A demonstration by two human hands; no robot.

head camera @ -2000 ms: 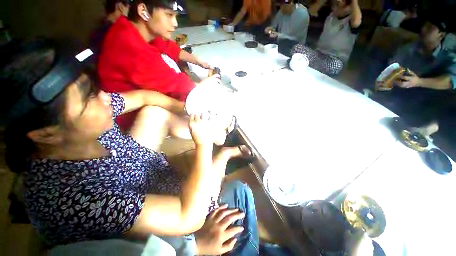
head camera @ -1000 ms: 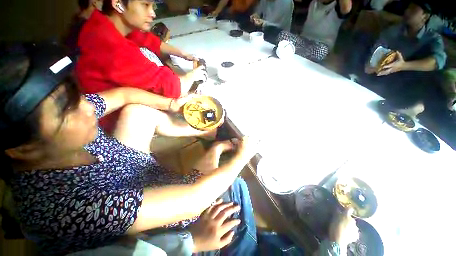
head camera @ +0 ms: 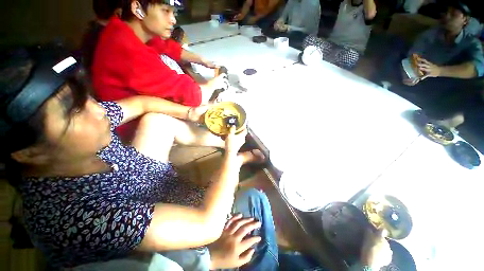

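A gold shell (head camera: 376,209) with a dark round centre lies at the lower right of the white table. My right hand (head camera: 376,252) is at its near rim, washed out by glare; its fingertips meet the rim, but I cannot tell whether they grip it. A flat dark disc (head camera: 340,225) lies left of the shell, and another dark disc (head camera: 402,259) is partly hidden beside my right hand. My left hand (head camera: 239,241) rests empty on a denim-covered knee, fingers spread.
A white shell (head camera: 298,191) sits at the near table edge. The person at left in a patterned shirt holds a gold shell (head camera: 220,117) over the lap. A red-sleeved person sits beyond. Across the table are a gold shell (head camera: 439,132), a dark disc (head camera: 463,154) and other people.
The view has shifted. The neighbour's held shell shows its gold inside instead of a white side, and a hand is now at its centre. My right hand has come to the near gold shell's rim.
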